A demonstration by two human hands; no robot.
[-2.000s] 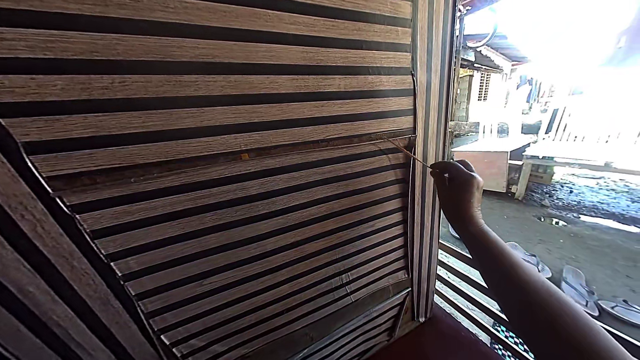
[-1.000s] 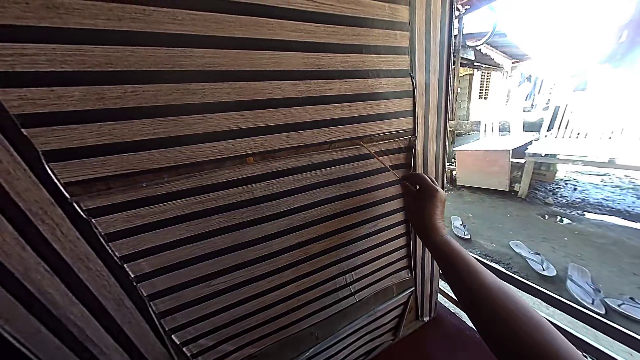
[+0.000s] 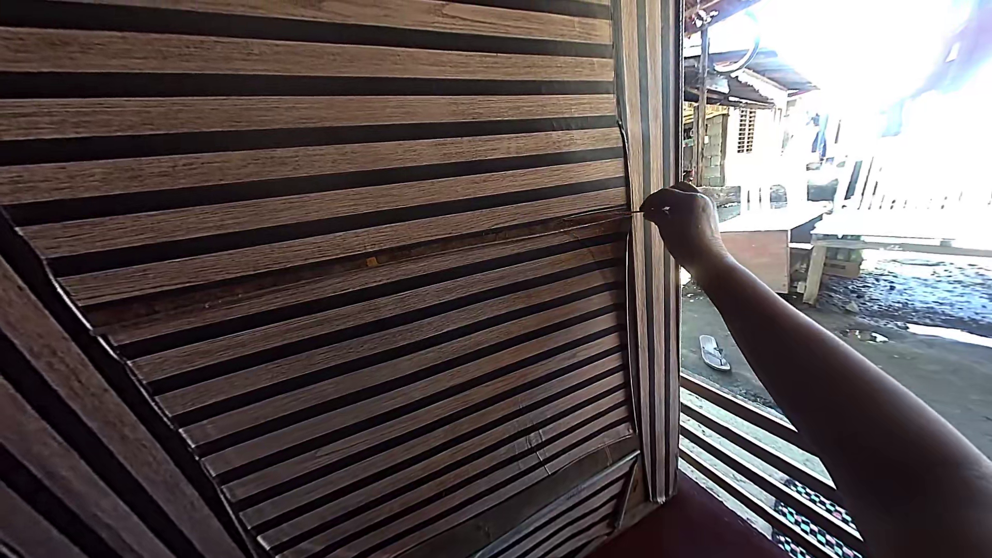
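Note:
My right hand is closed on the end of a thin strand or stick, beside the striped corner post. The strand reaches left from the fingertips along a gap in the striped wood-look wall covering; its far end is hard to make out. Along that gap runs a bare brown strip with a small orange-brown spot on it. The covering's edges are loose and wavy at the left and beside the post. My left hand is out of view.
Right of the post is an opening with slatted rails below it. Outside are a slipper on the ground, a box-like table and a bench. A dark red surface lies at the post's foot.
My right hand has moved up from lower beside the gap to the post at the gap's right end. The strand, slanted a second ago, now lies nearly level along the gap.

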